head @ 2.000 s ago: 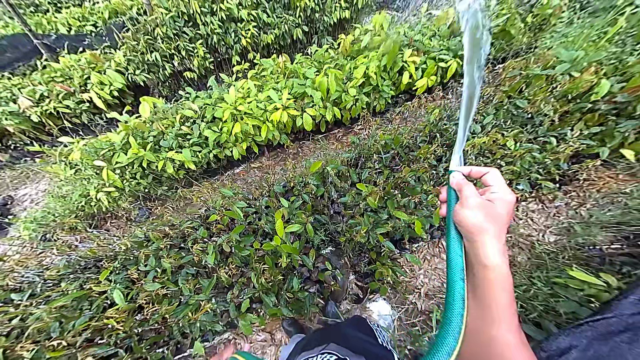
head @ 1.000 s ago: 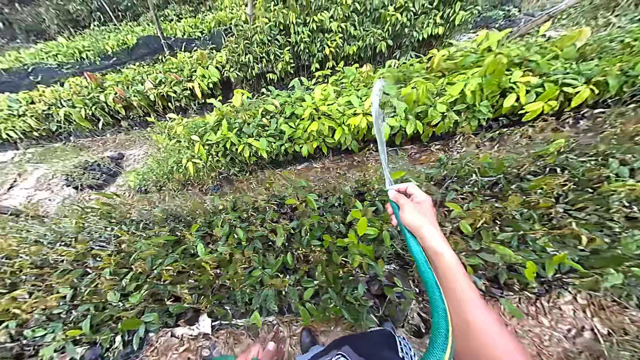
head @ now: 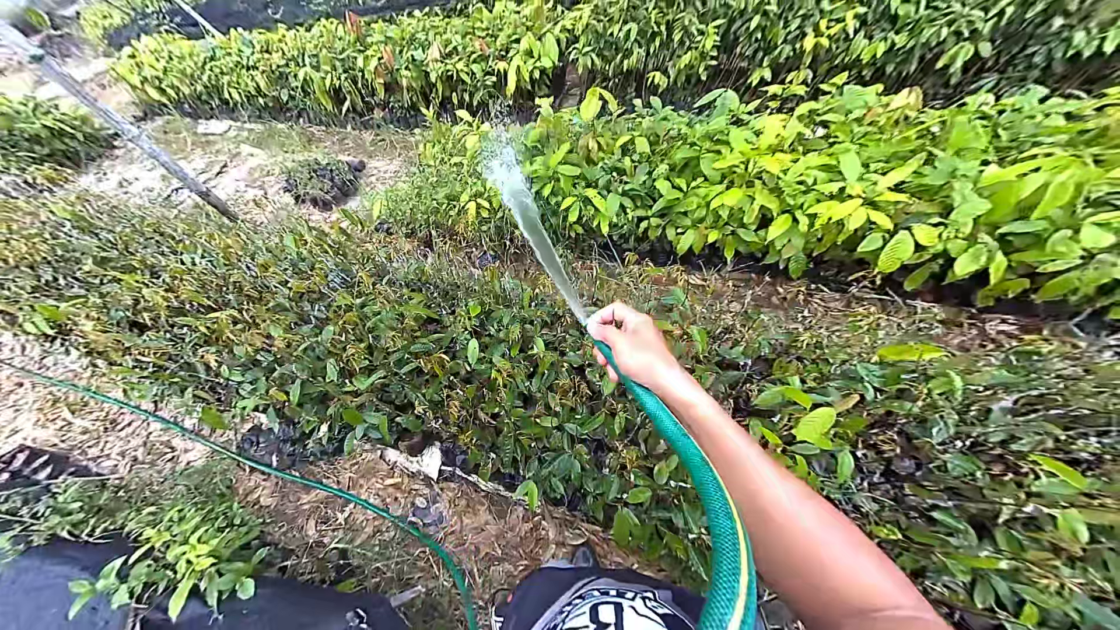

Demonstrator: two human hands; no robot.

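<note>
My right hand [head: 637,343] is closed around the end of a green garden hose [head: 713,490] with a yellow stripe, thumb at its mouth. A stream of water [head: 535,223] shoots from it up and to the left, above low dark-leaved seedlings [head: 394,341]. Brighter, broader-leaved young plants [head: 770,184] stand beyond. The hose runs down along my forearm to the bottom edge. My left hand is out of the picture.
Another length of green hose [head: 332,492] crosses the litter-covered ground at lower left. A slanting pole [head: 144,140] stands at upper left. Black plastic sheeting [head: 289,604] lies at bottom left, and more plants grow behind in rows.
The view has swung to the left. The water stream now slants more to the left than two seconds ago. My left hand's fingers, at the bottom edge before, are out of sight.
</note>
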